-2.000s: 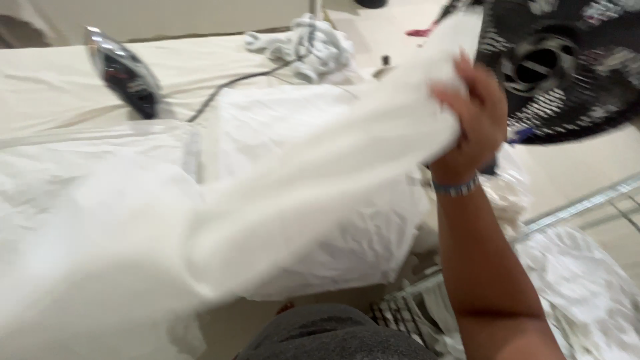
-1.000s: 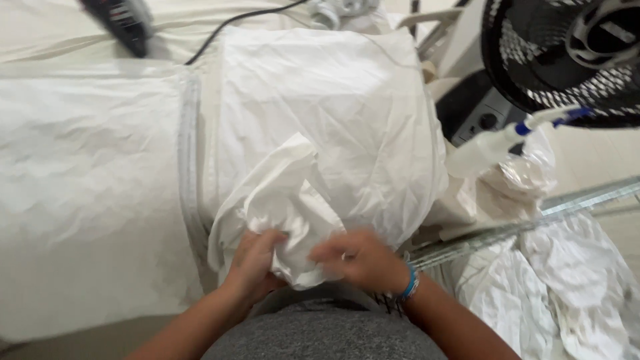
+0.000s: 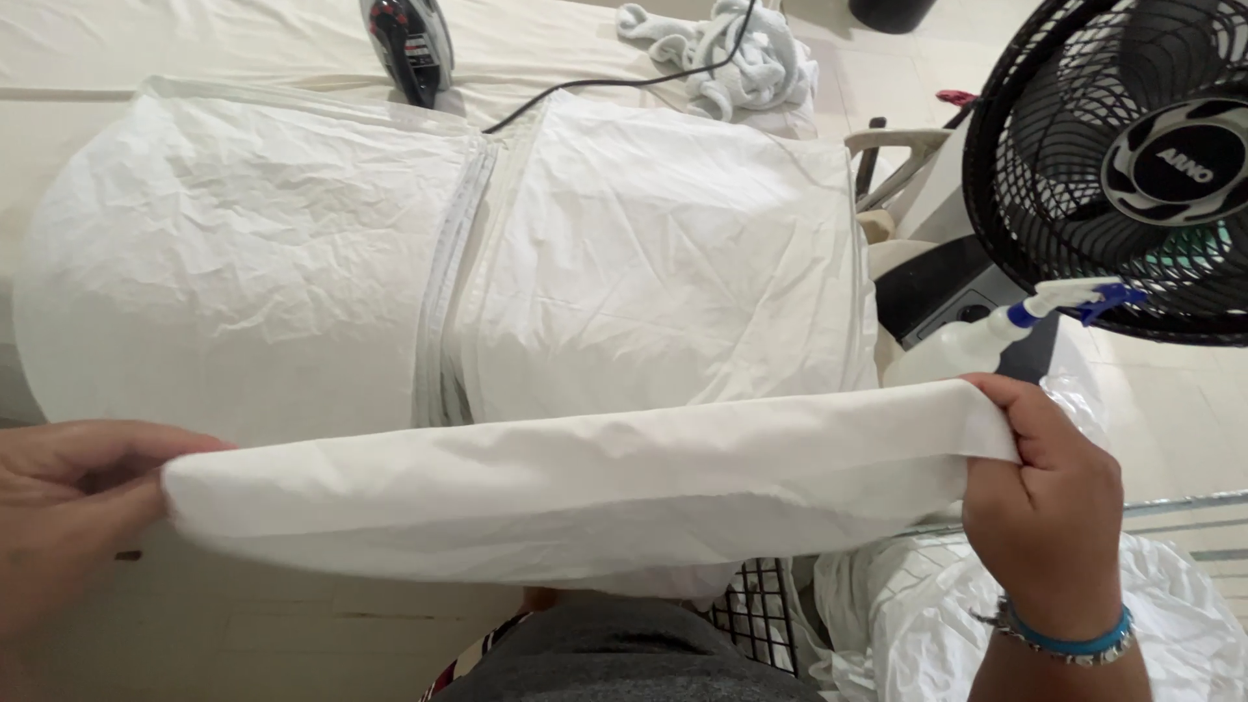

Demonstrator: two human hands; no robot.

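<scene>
A white cloth (image 3: pixel 585 497) is stretched between my two hands, low in the head view. My left hand (image 3: pixel 88 507) grips its left end at the frame's edge; my right hand (image 3: pixel 1048 478), with bracelets at the wrist, is closed on its right end. Just beyond lie two stacks of folded white fabric, a left stack (image 3: pixel 253 253) and a right stack (image 3: pixel 673 263), side by side. Behind the left stack an iron (image 3: pixel 411 49) rests on the cream-covered surface (image 3: pixel 244 39), with a dark cord running right.
A crumpled whitish cloth (image 3: pixel 746 58) lies at the back. On the right are a black Arno fan (image 3: pixel 1150 166) and a white spray bottle (image 3: pixel 975 336) with a blue trigger. White fabric (image 3: pixel 1072 624) is heaped at lower right by a dark wire basket (image 3: pixel 756 609).
My hands were close together on the bunched cloth a second ago; now they are far apart, with the cloth drawn out between them. Two seconds ago my right hand was raised with the cloth.
</scene>
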